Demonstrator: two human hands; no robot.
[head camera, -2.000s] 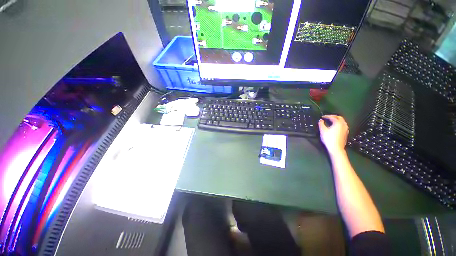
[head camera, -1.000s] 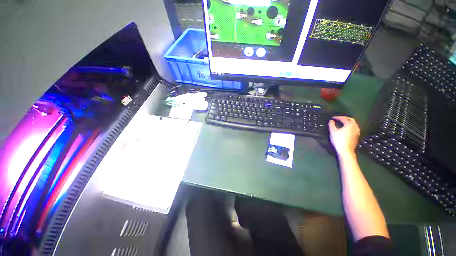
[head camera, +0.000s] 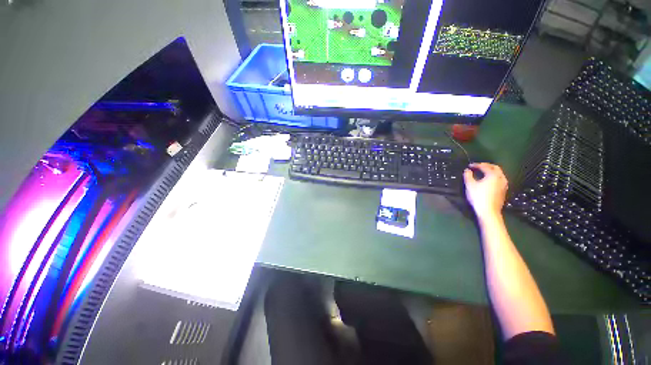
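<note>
My right hand (head camera: 487, 187) rests over the small black computer mouse (head camera: 477, 173), right of the black keyboard (head camera: 375, 162). The hand covers most of the mouse. The monitor (head camera: 400, 102) behind the keyboard shows a green board close-up on its left and a small board map on its right. A white card (head camera: 407, 228) with a small dark item (head camera: 392, 216) on it lies in front of the keyboard. My left hand is not in view.
The inspection machine's dark window (head camera: 107, 142) glows pink and blue at left. White paper sheets (head camera: 214, 232) lie on its ledge. Crumpled white cloth or gloves (head camera: 260, 151) lie left of the keyboard. A blue bin (head camera: 257, 100) stands behind. Stacked dotted black boards (head camera: 571, 228) stand at right.
The camera view has shifted slightly back and forth. My right hand stays on the mouse, and the monitor picture looks the same.
</note>
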